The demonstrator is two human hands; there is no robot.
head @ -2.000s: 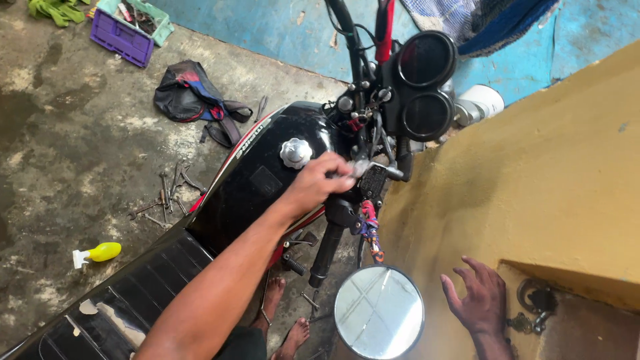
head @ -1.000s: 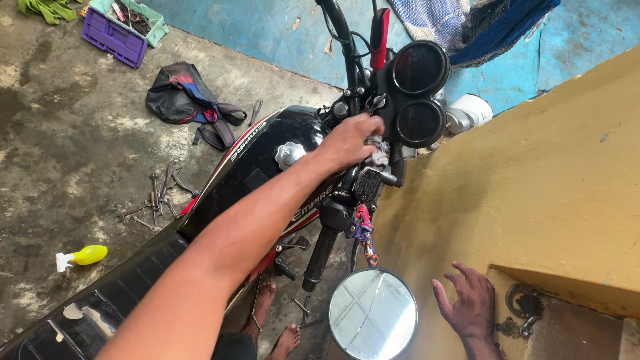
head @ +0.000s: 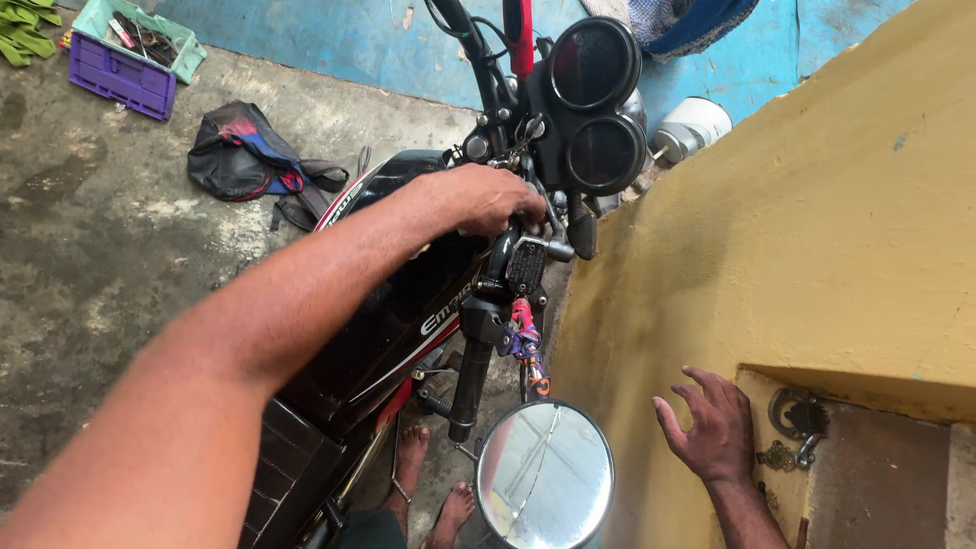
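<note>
My left hand (head: 499, 200) reaches across the black fuel tank (head: 450, 263) to the handlebar of a motorcycle, with its fingers curled down beside the clamp area. The fingertips are partly hidden, and what they hold cannot be made out. Just below that hand is the brake fluid reservoir (head: 526, 267); the twin round gauges (head: 595, 72) are up and right of it. My right hand (head: 709, 427) has its fingers spread and nothing in them, over the yellow wall (head: 801, 252). A round mirror (head: 545, 476) with a line across its glass lies between my arms.
Metal parts (head: 797, 415) lie in the wall's recess. A crumpled bag (head: 248, 156) and a tool-filled basket (head: 187, 57) with a purple lid (head: 118, 76) are on the floor at upper left. A white container (head: 698, 118) stands behind the gauges. Bare feet (head: 412, 450) show below the handlebar.
My left hand has moved from beside the fuel cap to the handlebar, and its forearm now covers the cap. My right hand stays by the wall, spread. The view has shifted somewhat.
</note>
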